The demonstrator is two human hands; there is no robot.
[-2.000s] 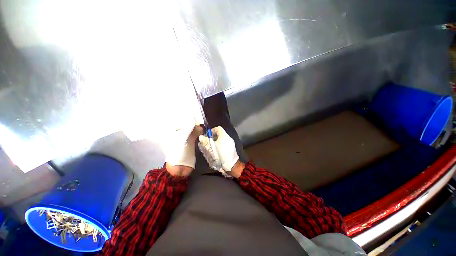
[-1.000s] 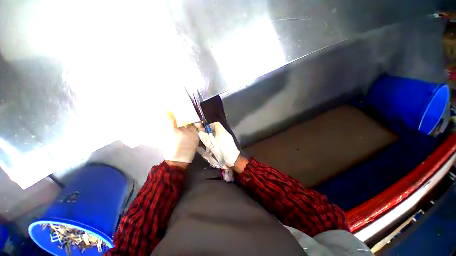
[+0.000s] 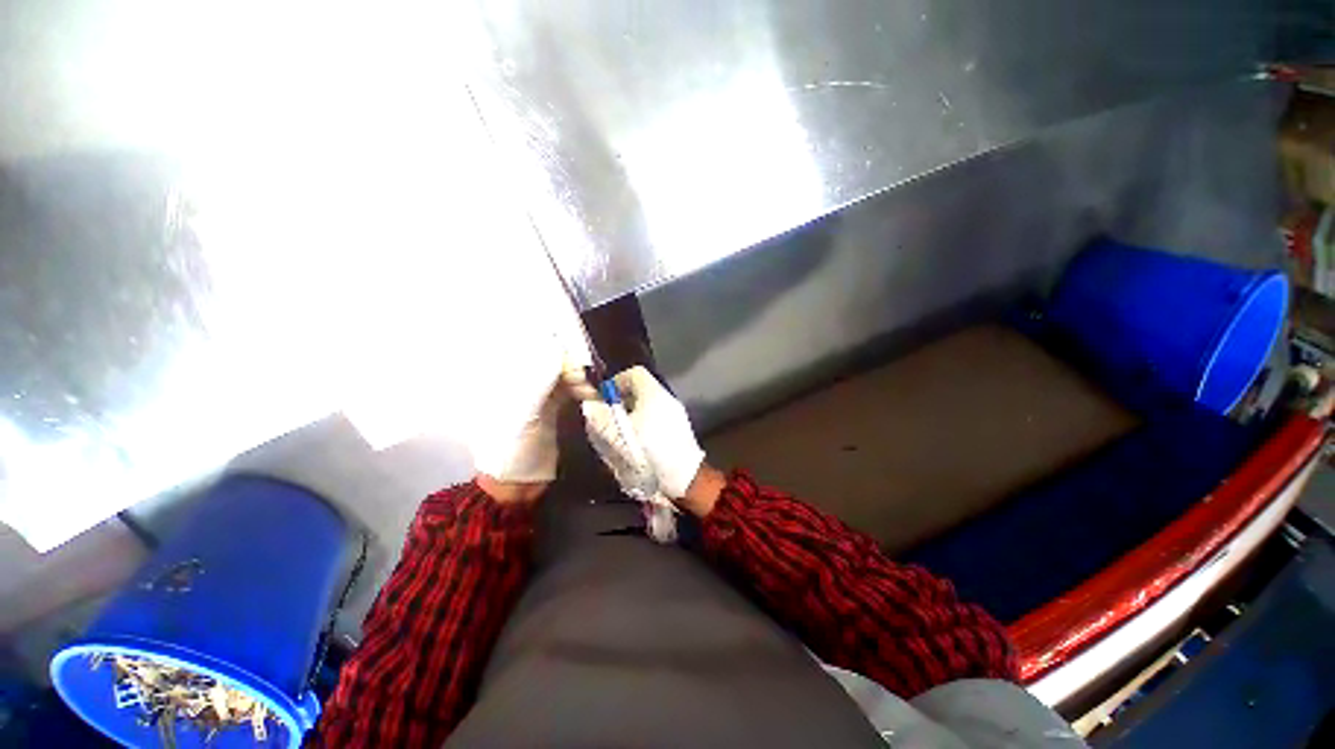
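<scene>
Scissors with a blue pivot (image 3: 612, 392) are in my gloved right hand (image 3: 646, 438), blades pointing up and away over the bench edge. The blades look closed or nearly so. My gloved left hand (image 3: 523, 427) is beside them, fingers near the blades, pinching the edge of pale sheet material that is mostly lost in white glare. The outline of the material and where the blades meet it cannot be made out. A crumpled pale bit hangs below my right hand.
The shiny metal bench (image 3: 937, 88) fills the top, with strong glare. A blue bucket holding pale scraps (image 3: 234, 571) stands lower left. Another blue bucket (image 3: 1157, 325) lies tilted at right, beside a brown board (image 3: 937, 432) and a red-edged rail (image 3: 1171, 563).
The scissor blades, seen spread apart one second ago, now look closed. The orange-yellow edge near my left fingers has faded into glare. The view has shifted slightly.
</scene>
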